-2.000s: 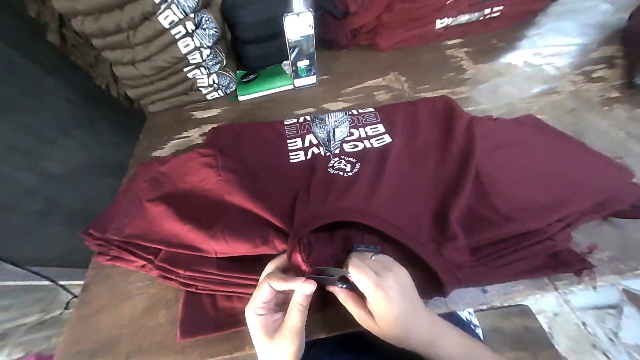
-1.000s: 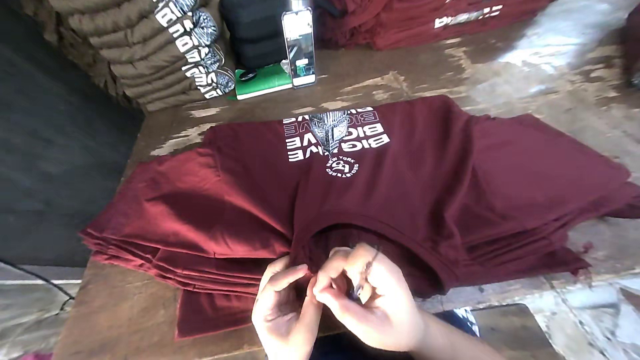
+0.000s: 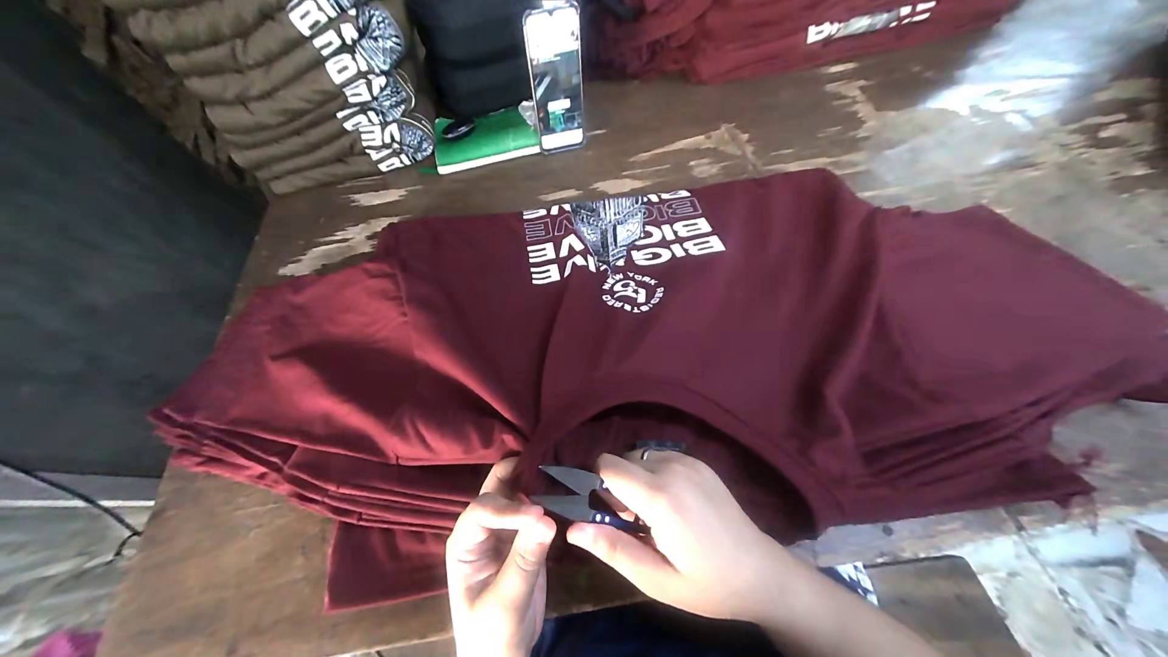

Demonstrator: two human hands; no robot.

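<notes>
A maroon printed T-shirt lies on a stack of similar shirts, its neckline toward me. My right hand grips thread snips with dark blades spread apart and pointing left. Beside the blade tips, my left hand pinches the shirt's edge at the left side of the neckline, thumb and fingertips together. Whether a thread lies between those fingertips is too small to tell. The snips' handles are mostly hidden in my right hand.
Folded brown shirts are piled at the back left, beside black folded cloth. A phone stands upright against a green item. More maroon garments and clear plastic lie along the back of the worn wooden table.
The snips' blades, hard to see in my right hand a second ago, now show spread at the neckline. My right hand has turned, and my left hand now holds the collar edge.
</notes>
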